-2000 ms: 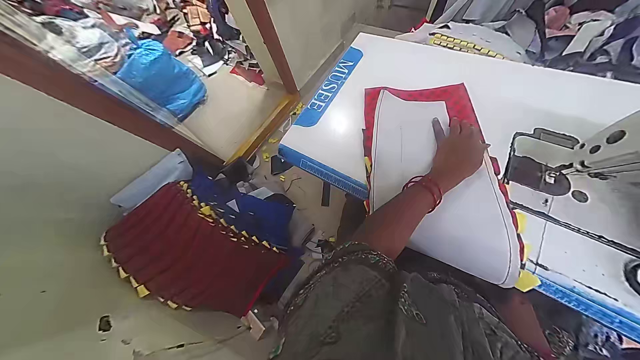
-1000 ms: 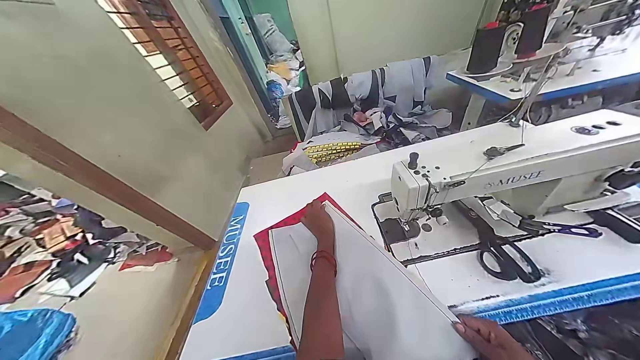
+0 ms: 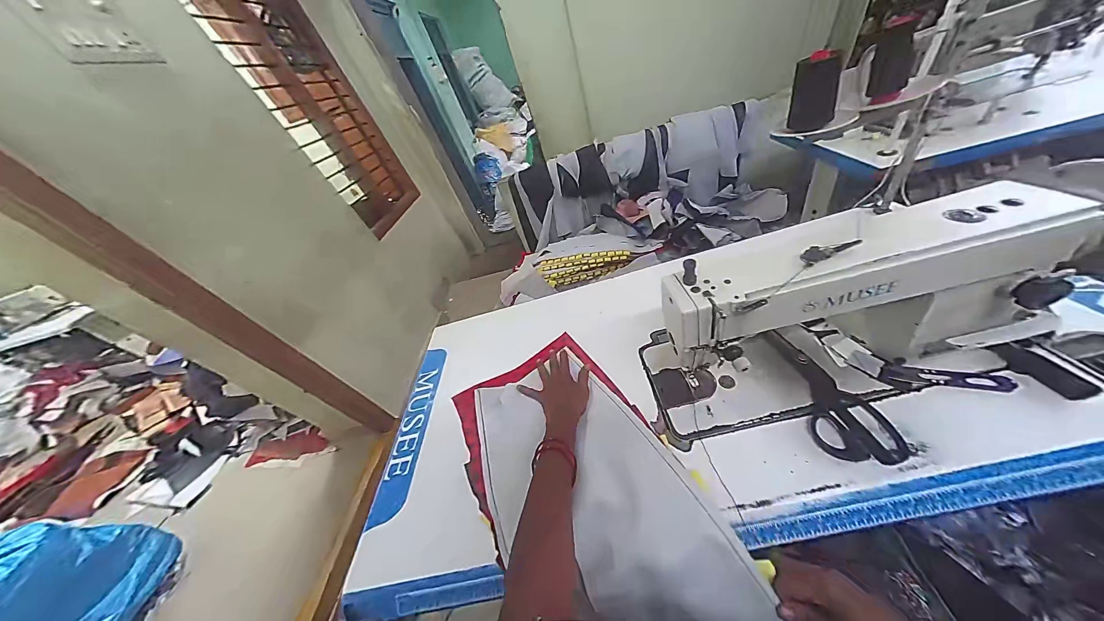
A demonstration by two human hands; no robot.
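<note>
A white pattern sheet (image 3: 638, 500) lies over a slightly larger piece of red fabric (image 3: 468, 423), whose edge shows along the top and left. My left hand (image 3: 565, 392) presses flat on the sheet near its upper corner, fingers spread, a red bracelet on the wrist. At the sheet's lower right edge, by a bit of yellow, is my right hand (image 3: 811, 586); it is blurred and its fingers are partly hidden. The sewing machine (image 3: 862, 285) stands to the right of the fabric, with black-handled scissors (image 3: 858, 427) and purple-handled scissors (image 3: 949, 378) beside it.
The machine table (image 3: 388, 539) has a blue measuring edge along its front. Fabric scraps (image 3: 112, 414) and a blue plastic bag (image 3: 86, 569) lie at the left. Cut cloth hangs over a rail (image 3: 638, 164) behind. Another table (image 3: 931, 151) with thread cones (image 3: 813, 90) stands at the back right.
The view has swung up and right since two seconds ago. My left hand, which held the sheet's upper corner with bent fingers one second ago, now lies spread a little lower on it.
</note>
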